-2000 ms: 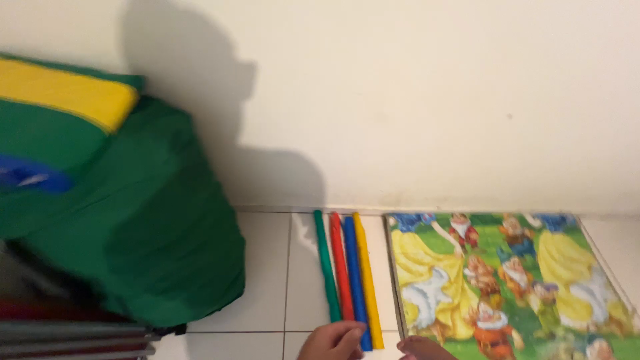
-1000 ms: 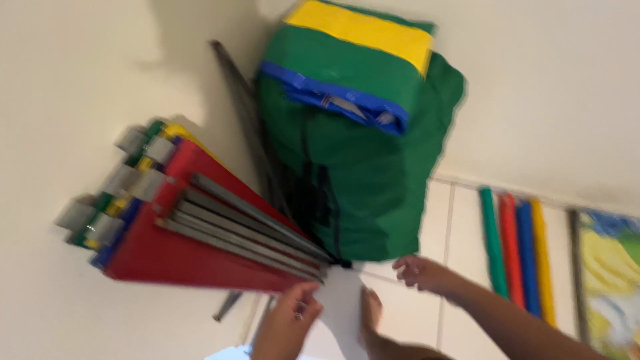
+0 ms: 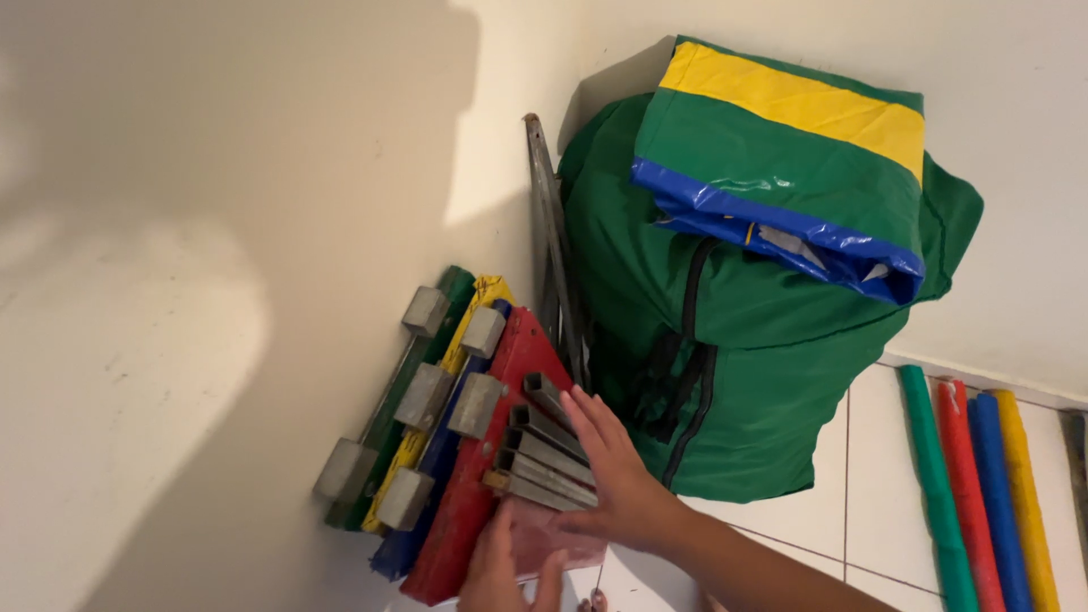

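Note:
Square metal tubes [image 3: 544, 450] lean in a bundle against a red panel [image 3: 476, 442]. My right hand [image 3: 625, 480], fingers spread, is at the right side of these tubes; whether it touches them is unclear. Below the tubes, my left hand [image 3: 510, 565] is beside the red panel's lower part with its fingers apart, and seems to grip nothing. Behind the red panel stand blue [image 3: 425, 501], yellow [image 3: 480, 314] and green [image 3: 450, 314] panels with grey metal blocks [image 3: 480, 404] along their edges.
A large green fabric bag [image 3: 765, 382] stands right of the panels, with folded green, yellow and blue sheeting [image 3: 790, 144] on top. Thin metal bars [image 3: 552, 229] lean behind. Green [image 3: 939, 493], red [image 3: 969, 493], blue [image 3: 1003, 501] and yellow [image 3: 1028, 493] tubes lie on the tiled floor at right.
The view has swung left from the coloured tubes and picture board to the panels. Since one second ago, my right hand has moved left to the metal tubes.

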